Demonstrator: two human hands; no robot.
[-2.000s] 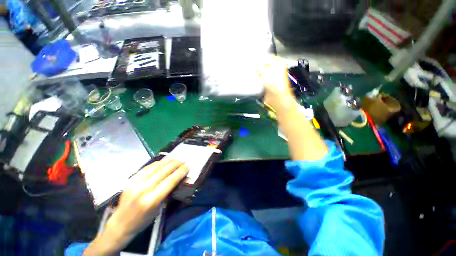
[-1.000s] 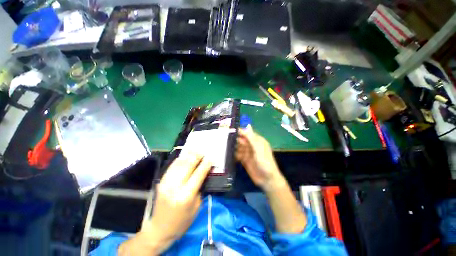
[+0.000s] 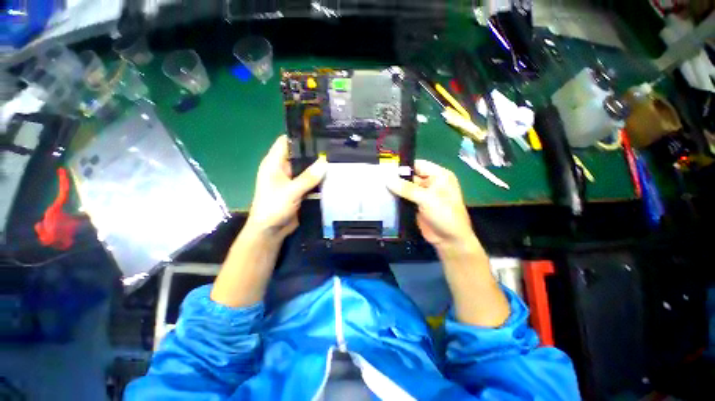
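An open tablet [image 3: 359,200] is held upright in front of me over the bench's front edge. Its circuit board and a silver metal plate show at the far end, and a large silver-white battery at the near end. My left hand [image 3: 278,188] grips its left edge, with the thumb on top. My right hand [image 3: 437,200] grips its right edge, with the thumb on top near the battery's corner. The fingers under the tablet are hidden.
A bagged silver-grey cover [image 3: 145,192] lies at left, beside a red-orange clamp [image 3: 59,215]. Clear plastic cups [image 3: 186,72] stand behind it. Loose tools [image 3: 462,117], a white bottle [image 3: 584,107] and a brown tape roll [image 3: 652,117] are at right. A dark tray [image 3: 605,313] is at lower right.
The large white sheet has gone from view. The open tablet has turned from slanted to straight and moved farther from my body. Both hands now hold its sides; my left hand has left its face.
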